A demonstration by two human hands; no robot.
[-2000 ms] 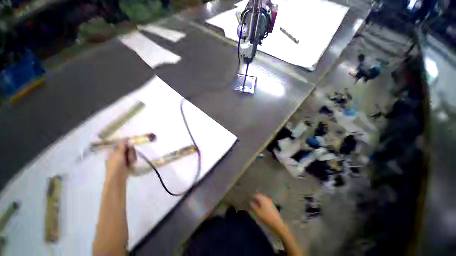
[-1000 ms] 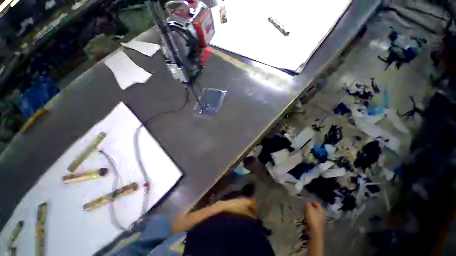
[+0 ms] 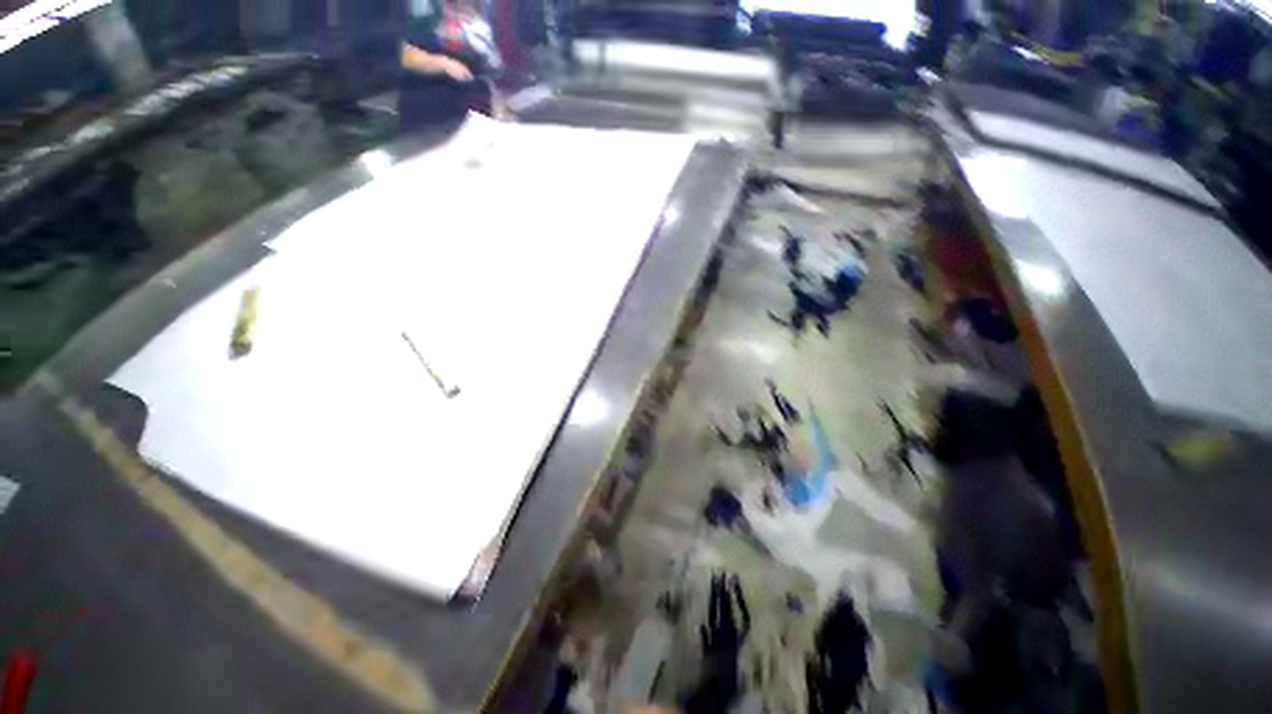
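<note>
A large fabric lay under a white marker sheet [image 3: 433, 321] lies on the dark grey table [image 3: 182, 586] ahead of me. A thin dark layered edge shows along its right and near sides. A yellow-brown taped weight [image 3: 246, 321] and a thinner bar [image 3: 430, 366] rest on the paper. Neither of my hands can be made out. A tiny skin-toned patch at the bottom edge is too cut off to identify. A small red part [image 3: 18, 682] at the lower left edge is too blurred to name surely.
A yellowish seam [image 3: 237, 558] crosses the table. The aisle floor [image 3: 851, 349] on the right holds dark, white and blue scraps. Beyond it, another table [image 3: 1088, 474] bears a white-topped lay [image 3: 1130, 265]. A person [image 3: 444, 77] stands at the far end. Dark heaps lie left of the table.
The view has swung forward and up. The lay ahead now shows much more fully. The cutting machine's body and base plate, the nearer lay with several weights, and my forearms have left the view.
</note>
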